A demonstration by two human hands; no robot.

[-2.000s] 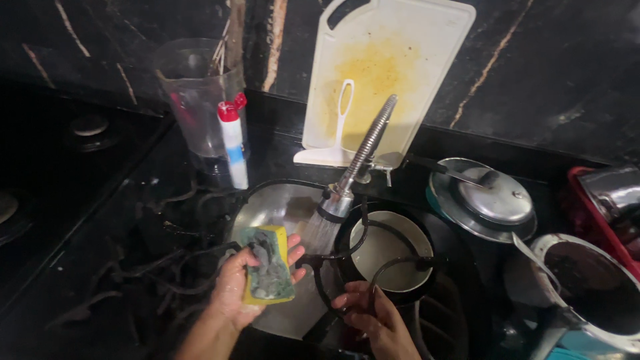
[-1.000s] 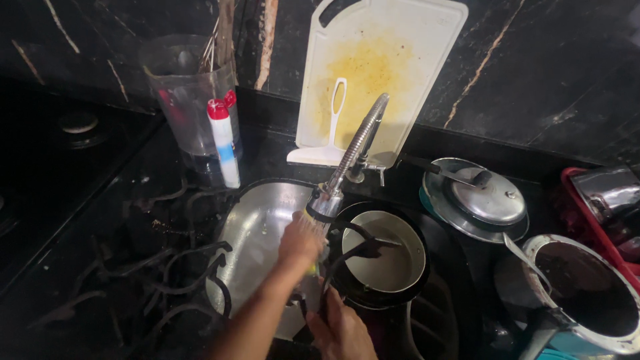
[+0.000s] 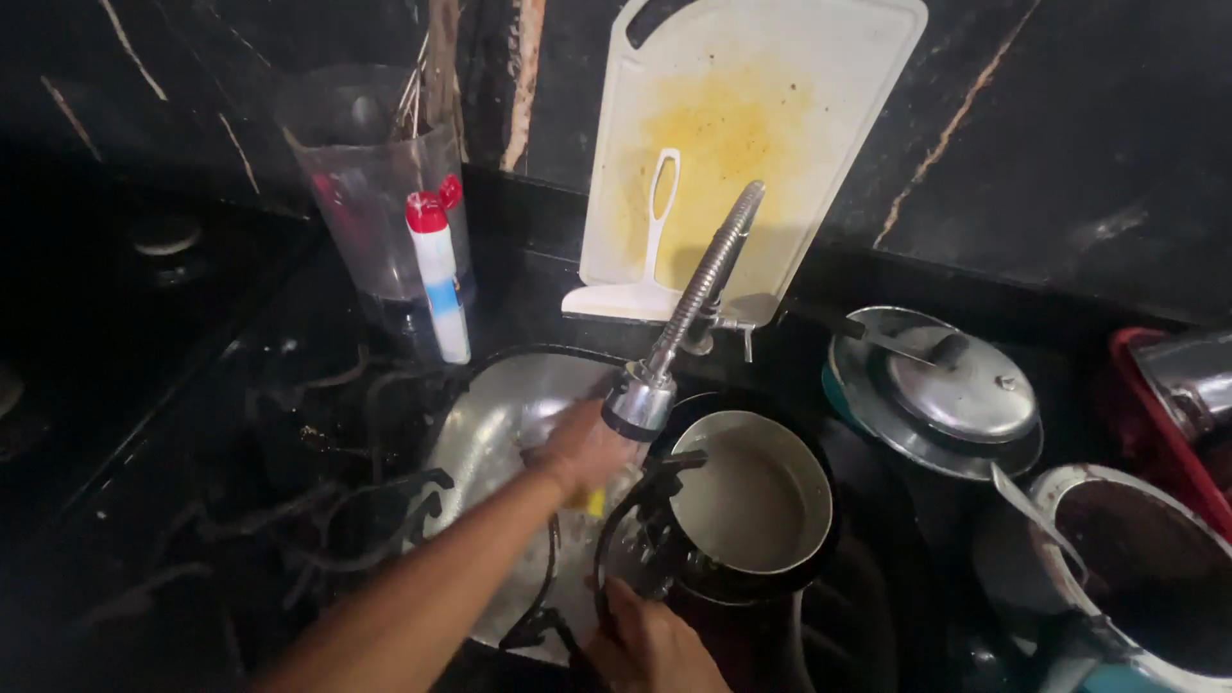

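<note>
Under the running spring-neck faucet (image 3: 640,399), my left hand (image 3: 587,448) grips a sponge (image 3: 589,501), of which only a yellow edge shows. Beside it, low in the sink, my right hand (image 3: 654,640) holds a black metal stove grate (image 3: 602,568) by its near bar. Part of the grate lies over the steel sink basin (image 3: 481,423), and one prong reaches to the rim of a pot of cloudy water (image 3: 756,491). The fingertips of my left hand are hidden by the faucet head and the water.
More black grates (image 3: 318,510) lie left of the sink. Behind stand a plastic bottle with a red cap (image 3: 439,279), a clear container (image 3: 371,192), a white squeegee (image 3: 626,300) and a stained cutting board (image 3: 751,115). Right are a lidded pan (image 3: 948,395) and a large pot (image 3: 1049,491).
My left hand, palm up with the soapy sponge two seconds ago, has moved forward and right, under the faucet. My right hand has moved left and down with the grate.
</note>
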